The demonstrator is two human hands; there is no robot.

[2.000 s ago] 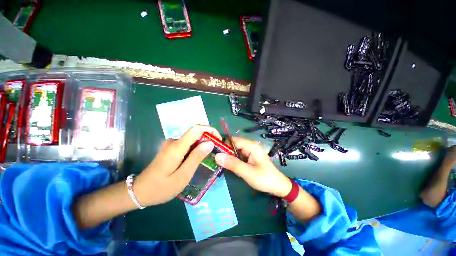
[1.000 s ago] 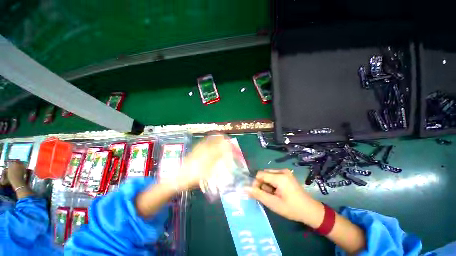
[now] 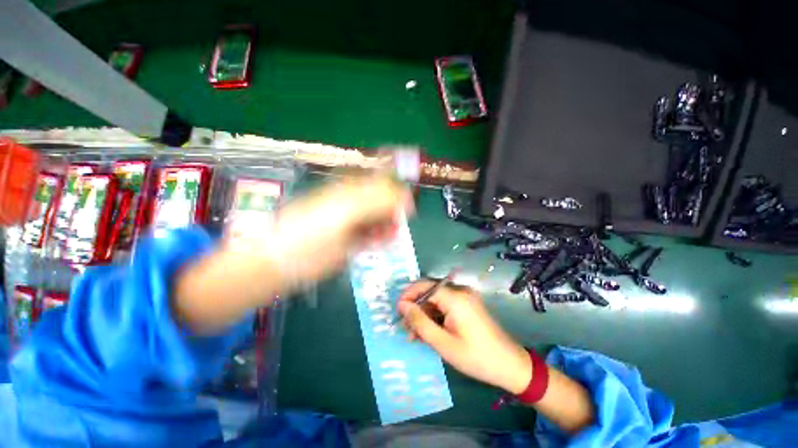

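Observation:
My left hand (image 3: 346,219) is strongly blurred over the top of the light blue sheet. A blurred pinkish-red piece (image 3: 405,166), seemingly a red housing, shows at its fingers, mostly hidden by them. My right hand (image 3: 459,328) holds a slim dark tool (image 3: 434,289) between thumb and fingers, over the sheet's right edge. The light blue sheet (image 3: 398,372) with rows of whitish marks lies flat on the green bench. Small glossy black parts (image 3: 560,258) lie in a loose heap right of the sheet.
A dark divided bin (image 3: 569,114) with black parts stands at the upper right. A clear blister tray (image 3: 289,350) with red units (image 3: 179,197) is at the left, beside an orange-red object (image 3: 17,179). Red units (image 3: 460,90) lie on the green conveyor (image 3: 350,79). A grey bar (image 3: 79,70) crosses the upper left.
The camera view has shifted. My left hand has moved up the sheet, away from my right hand. Since the oldest frame the hands have parted and the housing has left the sheet's middle.

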